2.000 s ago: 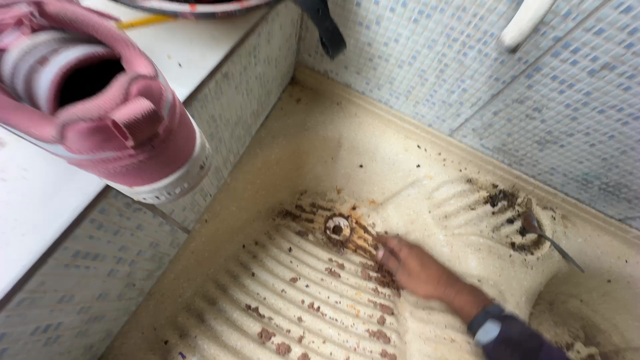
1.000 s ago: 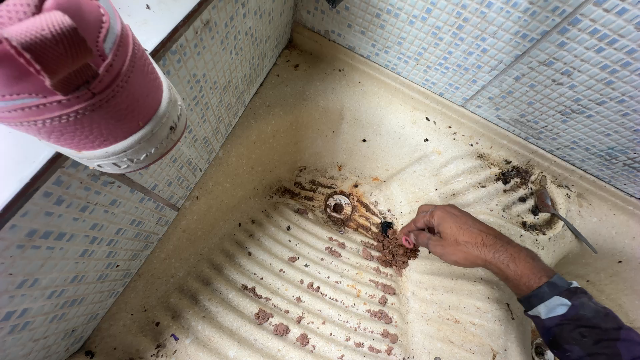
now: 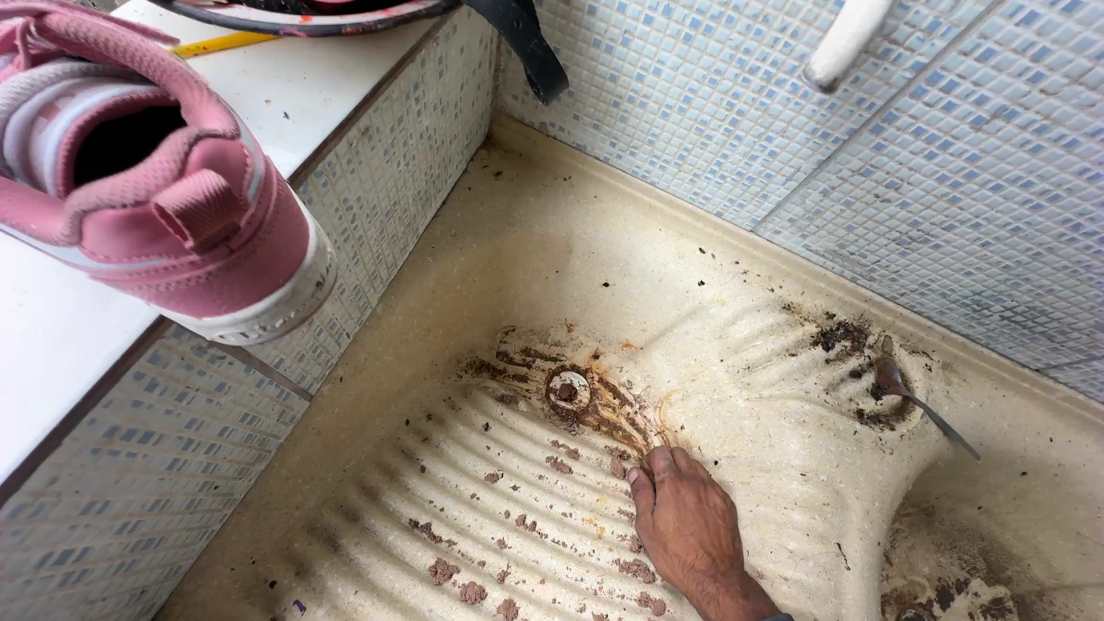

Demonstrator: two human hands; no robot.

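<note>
My right hand (image 3: 690, 517) is low in the cream ribbed sink basin (image 3: 811, 483), fingertips down on its surface just right of the rusty drain (image 3: 569, 392). Its fingers are bent and hide whatever may be under them. Clumps of brown, crumbly matter (image 3: 443, 570) lie scattered over the ribs, and brown stains spread on both sides of the drain. A metal spoon (image 3: 927, 410) rests by a dark, dirty hollow at the right. My left hand is not in view.
A pink shoe (image 3: 198, 233) with a white sole stands on the white ledge (image 3: 60, 345) at the left. Behind it are a yellow stick (image 3: 226, 43), a dark-rimmed round container (image 3: 319, 21) and a hanging black strap (image 3: 526, 47). A white pipe end (image 3: 837, 52) juts out before the tiled wall (image 3: 690, 103).
A second ago my right hand pinched at a brown heap right of the drain; now its fingers are down on the basin there, and the heap no longer shows. The view has shifted.
</note>
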